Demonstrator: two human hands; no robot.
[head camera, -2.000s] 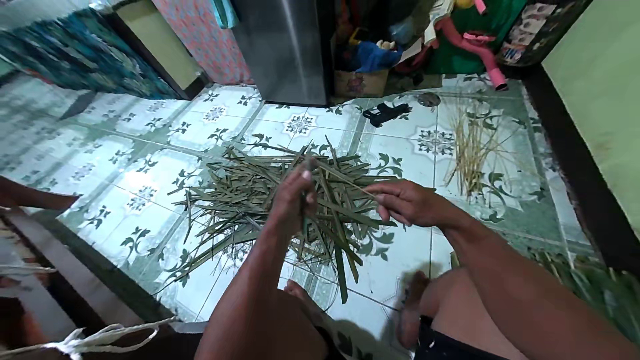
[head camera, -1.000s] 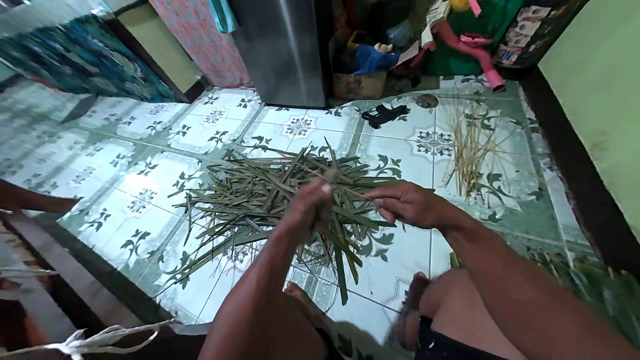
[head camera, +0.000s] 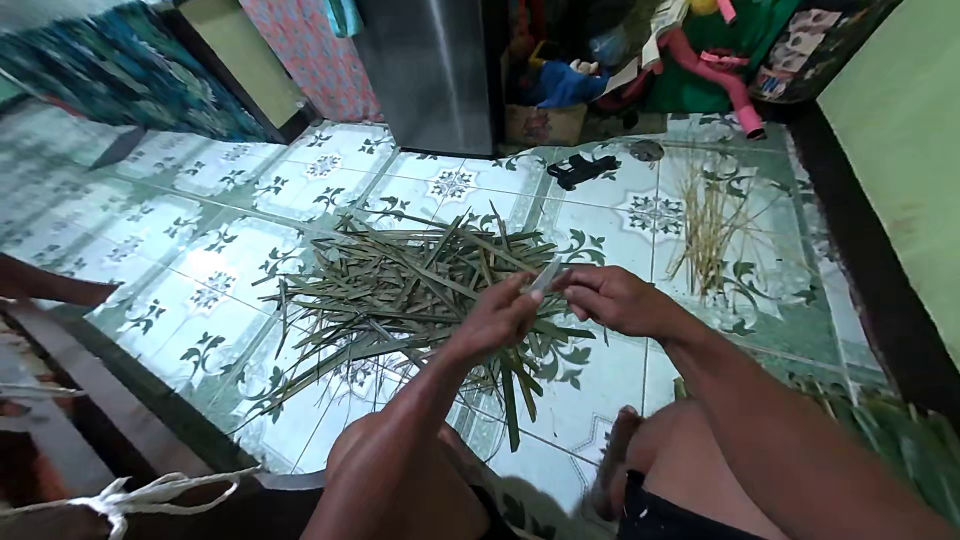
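Observation:
A loose heap of green leaf strips (head camera: 405, 285) lies on the tiled floor in front of me. Over its right part is my left hand (head camera: 499, 311), closed around a small knife (head camera: 546, 276) whose pale blade points up and to the right. My right hand (head camera: 611, 300) is just to the right, its fingertips pinched close to the blade; they seem to hold the end of a thin leaf strip, mostly hidden by the fingers. Farther right, a bundle of thin yellowish leaf ribs (head camera: 709, 247) is spread on the tiles.
A black toy-like object (head camera: 581, 171) lies beyond the heap, near a dark refrigerator (head camera: 435, 75) and a cardboard box (head camera: 544, 124). Green leaves (head camera: 900, 442) are at the lower right. A wooden bench-like frame (head camera: 97, 375) with a tied white cord (head camera: 120, 499) stands at the left.
My left hand has moved beside my right one, and the knife blade now shows clearly between them. The right hand has stayed in nearly the same place.

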